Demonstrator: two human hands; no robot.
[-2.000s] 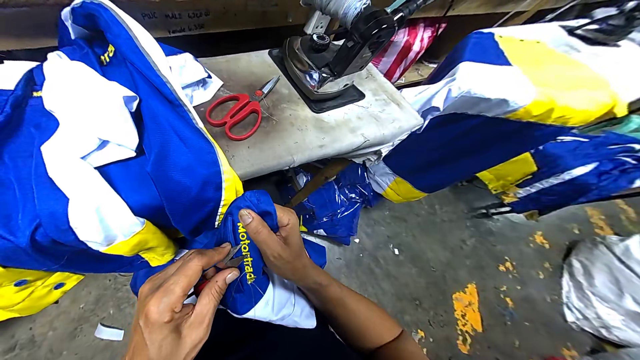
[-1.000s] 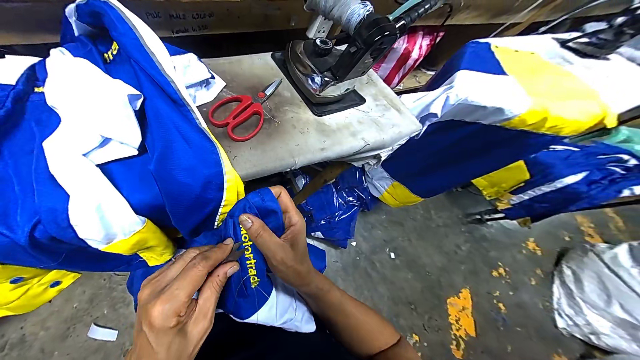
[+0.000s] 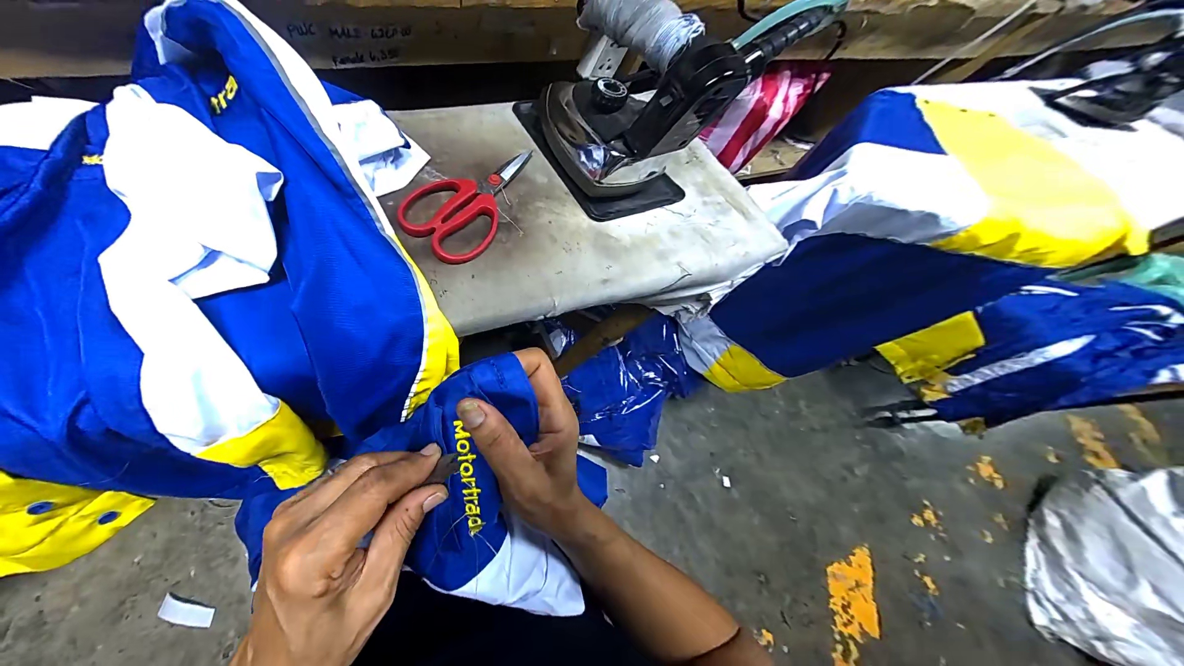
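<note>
A blue cloth piece with yellow embroidered lettering (image 3: 490, 388), part of a blue, white and yellow garment (image 3: 342, 277), is between my hands. My right hand (image 3: 532, 453) grips its right side, thumb on top and fingers behind. My left hand (image 3: 347, 541) pinches a small dark object (image 3: 446, 469), whose kind I cannot tell, against the cloth beside the lettering. Loose threads lie across the blue fabric. Red-handled scissors (image 3: 462, 208) rest partly spread on the pale padded board above my hands.
A steam iron (image 3: 601, 139) stands on a dark pad on the padded board (image 3: 592, 268), with a thread cone (image 3: 647, 32) behind it. Another blue, white and yellow garment (image 3: 851, 287) hangs at the right. Plastic-wrapped blue cloth (image 3: 620, 398) lies below the board. A silvery sack (image 3: 1110, 564) is at lower right.
My left fingers have shifted slightly along the edge of the lettering, and the small dark object shows more plainly between them. My right hand keeps its grip on the cloth.
</note>
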